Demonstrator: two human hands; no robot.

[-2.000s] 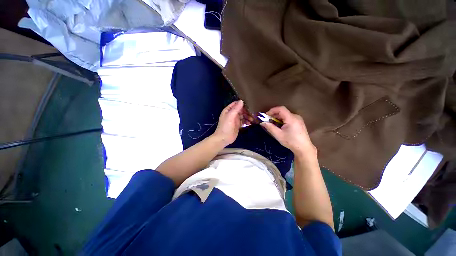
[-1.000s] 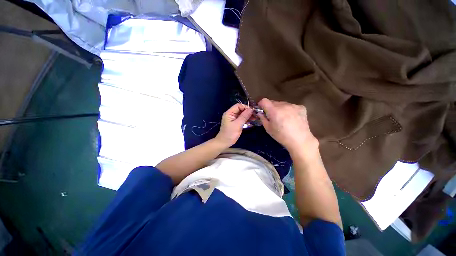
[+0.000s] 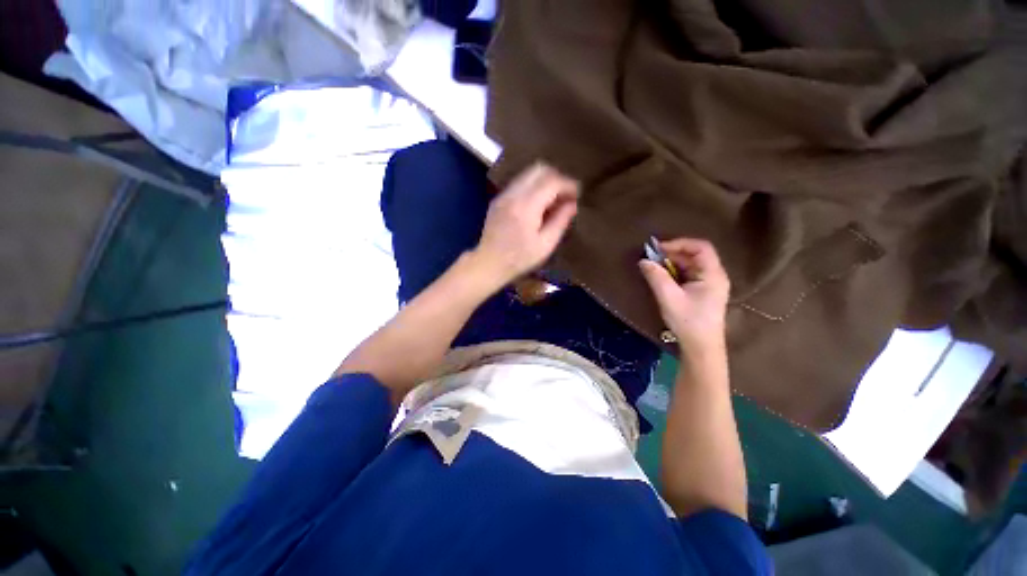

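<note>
A large brown coat [image 3: 743,146] with pale dashed stitching along its edge lies on a white tabletop and hangs towards the dark lap. A pocket flap [image 3: 822,270] outlined in pale stitches shows at its right. My left hand [image 3: 529,219] is blurred, over the coat's left edge, its fingers curled; whether it holds a thread or cloth cannot be told. My right hand [image 3: 689,287] holds small thread snips [image 3: 655,252] with a metallic tip and a yellow part, above the coat near its front edge. A small round shiny button [image 3: 668,336] shows beside my right wrist.
Pale thread ends [image 3: 608,351] lie on the dark lap. A bright white sheet-like surface [image 3: 315,270] is at the left, crumpled pale plastic [image 3: 169,79] at upper left. A black phone [image 3: 471,52] lies by the coat. The white table corner [image 3: 901,416] shows at right.
My hands were together at the coat's edge and have moved apart. My left hand has moved up, and my right hand has moved right with the snips. The view has shifted slightly.
</note>
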